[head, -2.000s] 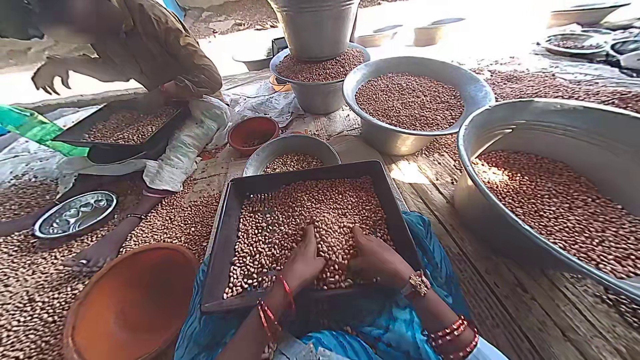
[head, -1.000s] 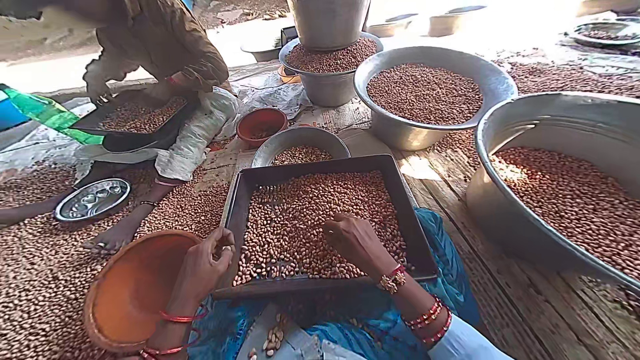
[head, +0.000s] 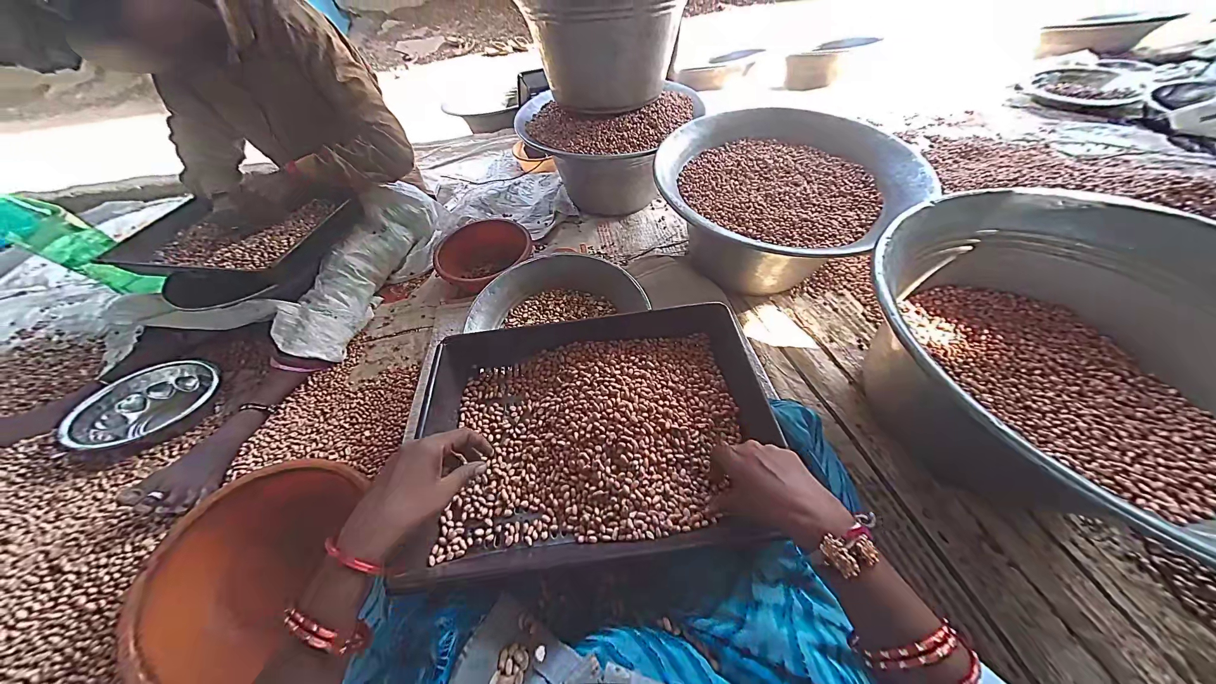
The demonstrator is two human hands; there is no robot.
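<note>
A dark rectangular tray (head: 750, 380) lies across my lap, covered with a layer of shelled peanuts (head: 608, 437). My left hand (head: 418, 489) is over the tray's left side, thumb and fingertips close together; whether a nut is between them is too small to tell. At the right side of the tray, my right hand (head: 774, 484) rests with its fingers down at the nuts, and its fingertips are partly hidden. An orange-brown bowl (head: 247, 570) sits to the left, beside my left forearm. Just beyond the tray is a metal bowl (head: 575, 271) with nuts in it.
Large metal basins of nuts stand ahead (head: 912, 171) and at the right (head: 883, 275). A small reddish bowl (head: 483, 256) is beyond the tray. At the left, a person (head: 285, 104) works over another tray (head: 142, 249); a metal plate (head: 138, 404) lies near their feet, among spread nuts.
My left hand, over the orange-brown bowl's edge a second ago, is now over the tray's left side. My right hand has moved from the middle of the nuts to the tray's right side.
</note>
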